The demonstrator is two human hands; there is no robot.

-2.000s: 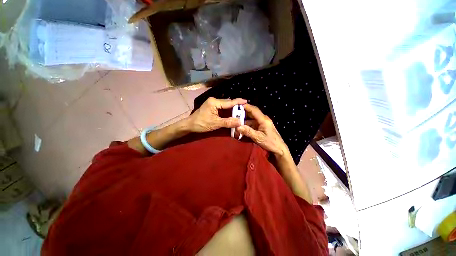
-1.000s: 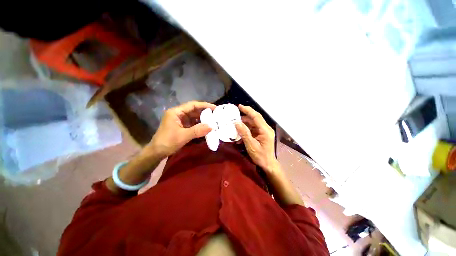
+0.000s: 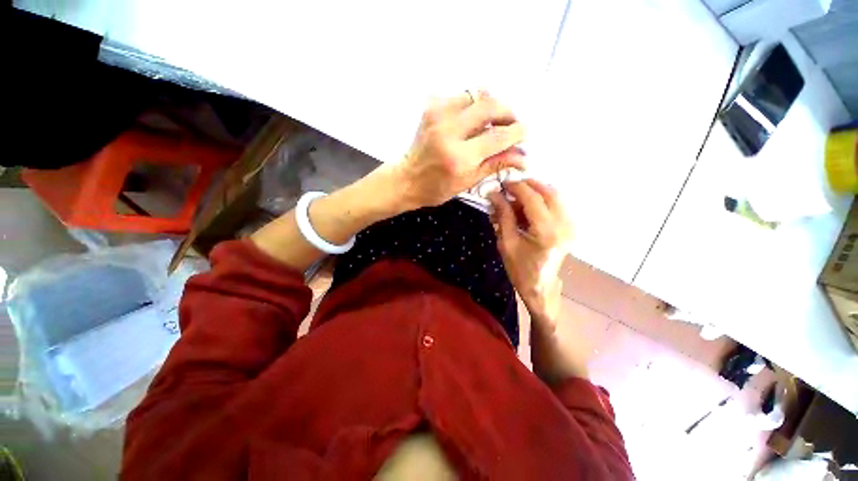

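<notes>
A small white piece point(image 3: 488, 189), partly hidden by my fingers, is at the front edge of the white bench top point(image 3: 621, 141). It looks like the charging case or part of the tray; I cannot tell which. My left hand point(image 3: 456, 146) is over its far side with the fingers bent. My right hand point(image 3: 532, 221) pinches at its right side with thumb and fingers. What lies under the left palm is hidden.
A black smartphone point(image 3: 764, 99), a thin yellow-green stick point(image 3: 750, 212) and a yellow tape roll point(image 3: 844, 162) are at the right. An orange stool point(image 3: 141, 183), an open brown carton point(image 3: 235, 193) and a bagged bin point(image 3: 103, 338) stand below the bench at left.
Both hands have moved from over the lap up to the bench edge. The opened white case seen between them earlier is now mostly hidden. The view has turned toward the bench.
</notes>
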